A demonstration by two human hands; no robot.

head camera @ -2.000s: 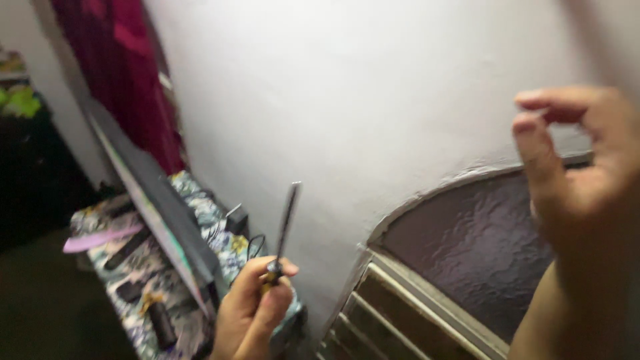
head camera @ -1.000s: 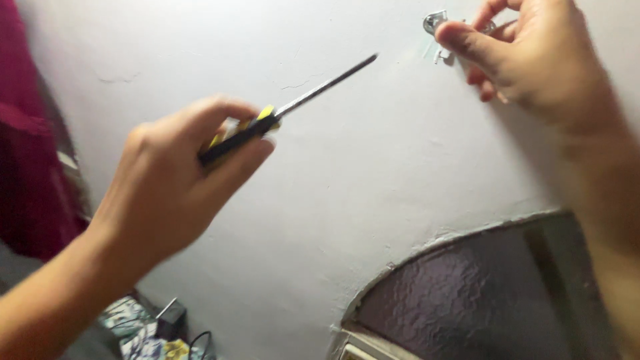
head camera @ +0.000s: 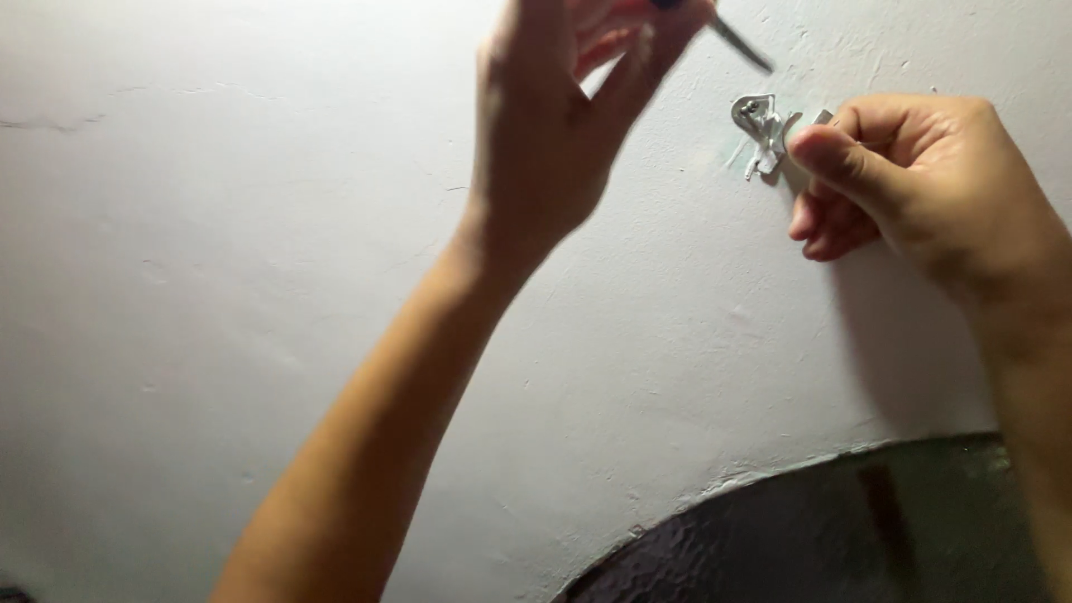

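A small metal bracket [head camera: 760,134] painted over in white is fixed to the wall at the upper right, with a screw near its top. My right hand [head camera: 904,176] is beside it, thumb and forefinger pinched on the bracket's right-hand part; the fingers hide just how it is held. At the top edge my left hand [head camera: 578,92] holds a screwdriver [head camera: 741,42] by its handle, which is mostly out of the frame. The shaft slants down to the right, its tip above the bracket and apart from it.
Behind both hands rises a white plastered wall [head camera: 335,251] with fine cracks at the left. An arched opening with dark textured glass [head camera: 754,536] lies at the bottom right, below my right forearm.
My left hand has carried the screwdriver up and right, and its tip now points downward. My right hand, empty two seconds ago, is at the bracket. The view has swung toward the wall.
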